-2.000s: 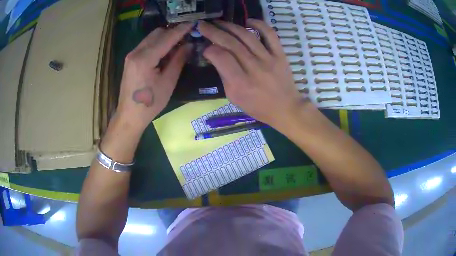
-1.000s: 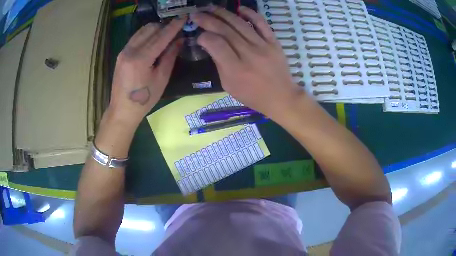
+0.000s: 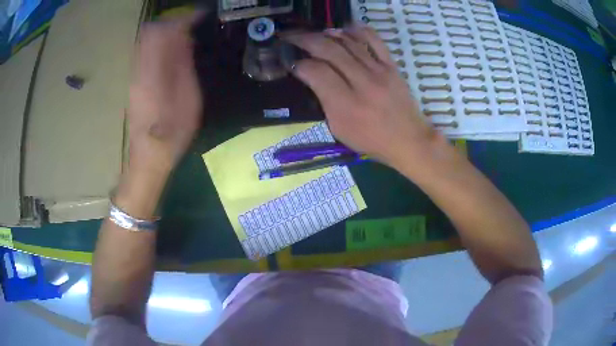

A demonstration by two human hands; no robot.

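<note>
The round nest (image 3: 261,30) shows a pale blue-white centre above a clear-grey disc, on the black fixture base (image 3: 223,94). The metal press plate (image 3: 254,8) is at the top edge, above the nest. My right hand (image 3: 365,88) is beside the nest on its right, fingers bent, fingertips near the grey disc; I cannot tell whether it holds anything. My left hand (image 3: 162,88) is blurred, away from the nest to its left, over the gap by the cardboard; its fingertips are too blurred to read. No module can be made out at my fingertips.
Cardboard sheets (image 3: 78,135) lie at left with a small dark piece (image 3: 75,82) on them. White trays (image 3: 466,67) of dumbbell-shaped parts lie at right. A yellow label sheet (image 3: 229,176) with a purple pen (image 3: 307,153) lies below the fixture. A green station label (image 3: 386,232) is near the bench edge.
My left hand has moved left, away from the nest. My right hand has shifted slightly right and down, and the nest's pale centre is now uncovered.
</note>
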